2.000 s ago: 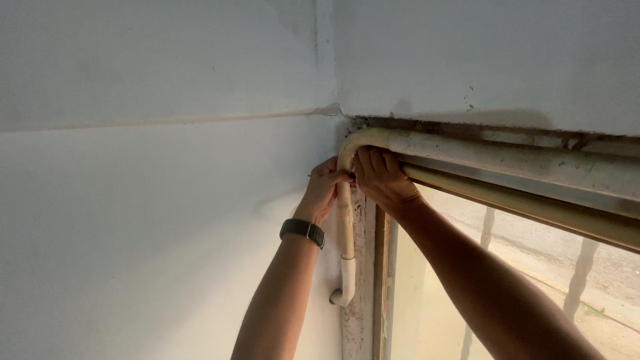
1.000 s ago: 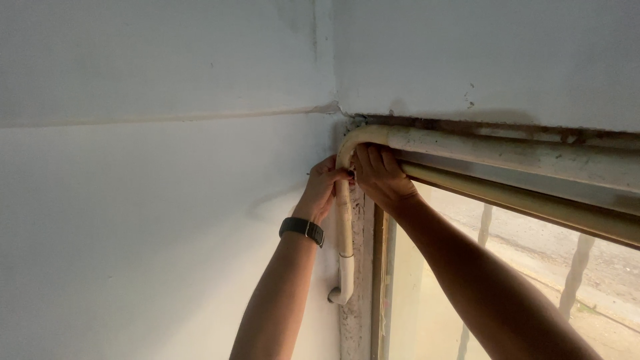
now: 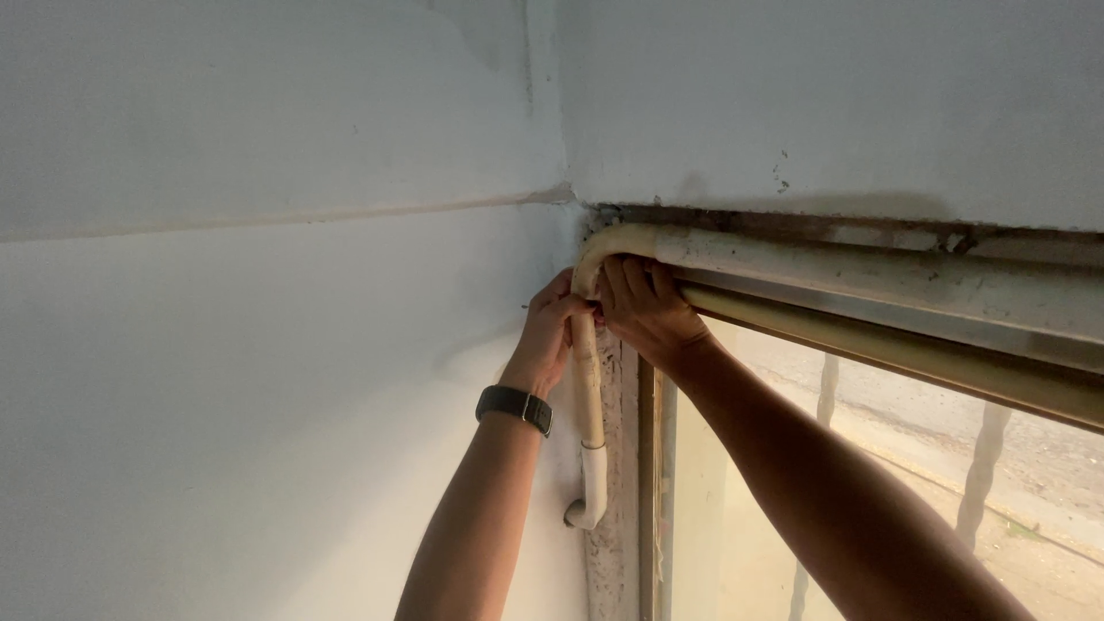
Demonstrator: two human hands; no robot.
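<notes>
A cream plastic pipe (image 3: 880, 276) runs along the top of the window and bends down at the room's corner through a curved elbow (image 3: 614, 240). Its short vertical length (image 3: 586, 379) ends below in a white elbow (image 3: 595, 492) turned toward the left wall. My left hand (image 3: 550, 328), with a dark band on the wrist, is on the left side of the vertical pipe just under the bend, its thumb across the pipe. Inside the bend, my right hand (image 3: 647, 306) has its fingers curled up against the underside. Fingertips of both hands meet behind the pipe, partly hidden.
A second, yellowish pipe or rod (image 3: 862, 341) runs below the upper pipe, over the window (image 3: 776, 483). The window frame (image 3: 649, 483) stands right of the rough wall strip. Painted walls (image 3: 216, 388) meet at the corner, with a ridge (image 3: 302, 220) across the left one.
</notes>
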